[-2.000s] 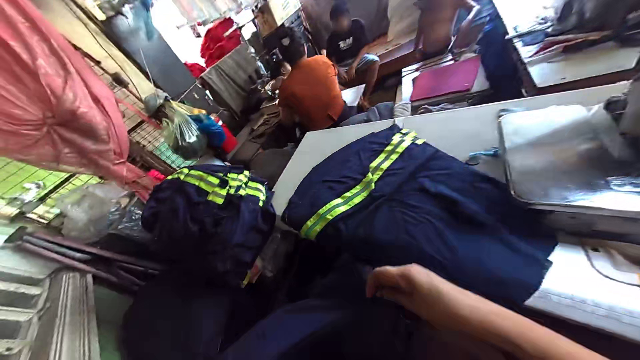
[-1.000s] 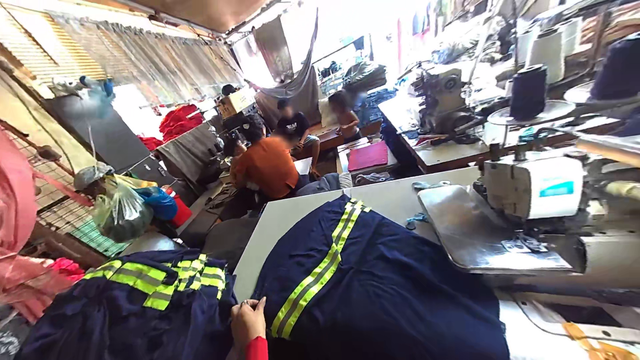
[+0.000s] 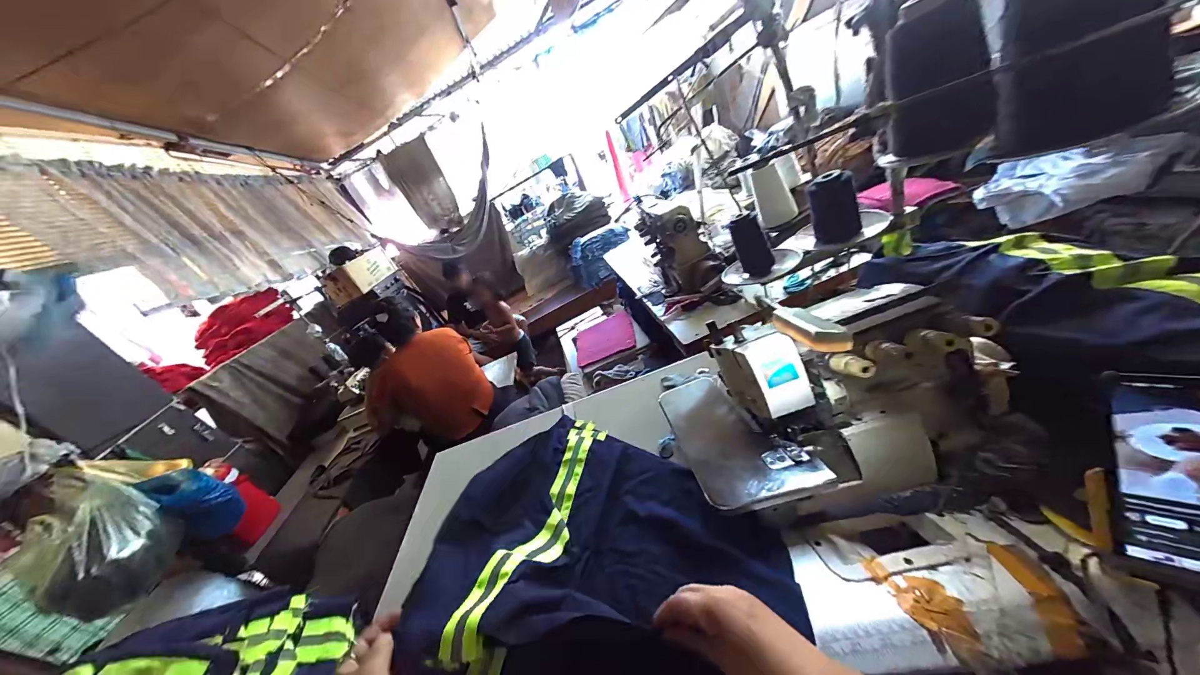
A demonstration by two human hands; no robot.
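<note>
A navy fabric garment piece [image 3: 609, 525] with yellow-green reflective tape lies over the white sewing table [image 3: 450, 478]. At its lower left edge, my left hand [image 3: 373, 647] pinches the cloth, partly cut off by the frame. My right hand [image 3: 712, 619] grips the near edge further right, fingers curled over the fabric. Just beyond the cloth stands a white industrial sewing machine [image 3: 769, 375] with a metal plate [image 3: 722, 450]. Left of my left hand is a second pile of navy garments [image 3: 281, 637] with the same tape.
Thread cones [image 3: 834, 208] stand behind the machine. A phone [image 3: 1158, 478] is at the right edge, near a taped machine cover [image 3: 975, 600]. Plastic bags [image 3: 94, 544] hang at the left. A person in an orange shirt [image 3: 436, 384] and others sit further back.
Both hands are now at the near edge of the navy cloth; one second ago only one showed, between the two piles. The view has swung up and right.
</note>
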